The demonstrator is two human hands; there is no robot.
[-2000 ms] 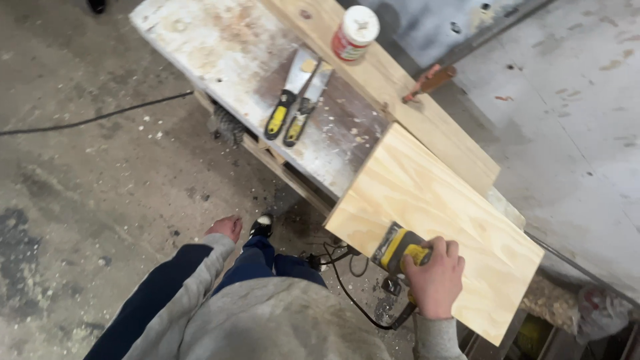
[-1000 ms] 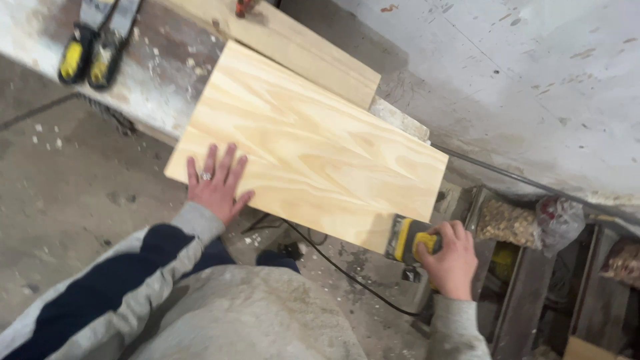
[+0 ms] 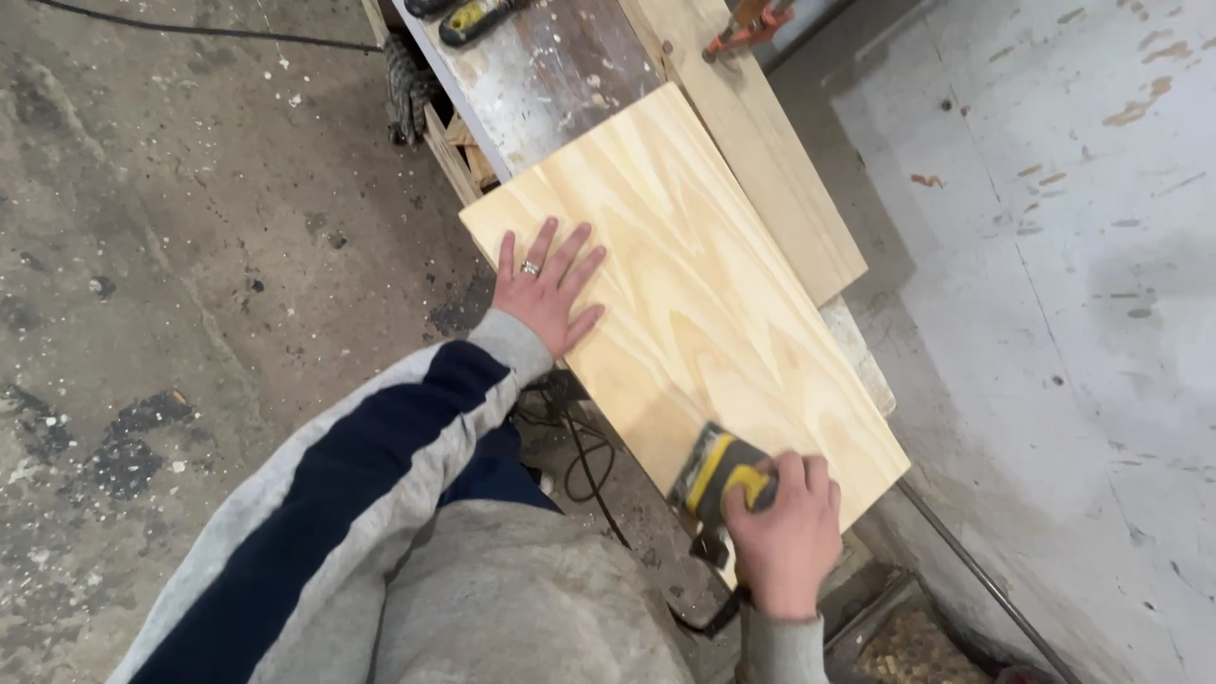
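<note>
A pale wooden board point(image 3: 703, 285) with wavy grain lies flat across the end of the workbench point(image 3: 541, 71). My left hand point(image 3: 551, 285), with a ring on one finger, rests on the board's near-left edge, fingers spread and palm down. Gripped in my right hand point(image 3: 788, 532) is a yellow and black power sander point(image 3: 727, 480), its pad on the board's lower part near the edge. The sander's underside is hidden. Its black cord drops below the board. A second plank point(image 3: 760, 161) runs along the board's far side, with an orange clamp point(image 3: 750, 30) on it.
Yellow and black handled tools point(image 3: 470, 19) lie on the bench at the top. A work glove point(image 3: 407, 90) hangs at the bench side. A painted wall point(image 3: 1073, 285) stands at the right, a metal rod point(image 3: 988, 579) along its foot. A cable point(image 3: 209, 33) crosses the floor.
My left hand was off the board two seconds ago and came down on it by one second ago. The sander in my right hand has shifted along the board's near edge. The view has turned.
</note>
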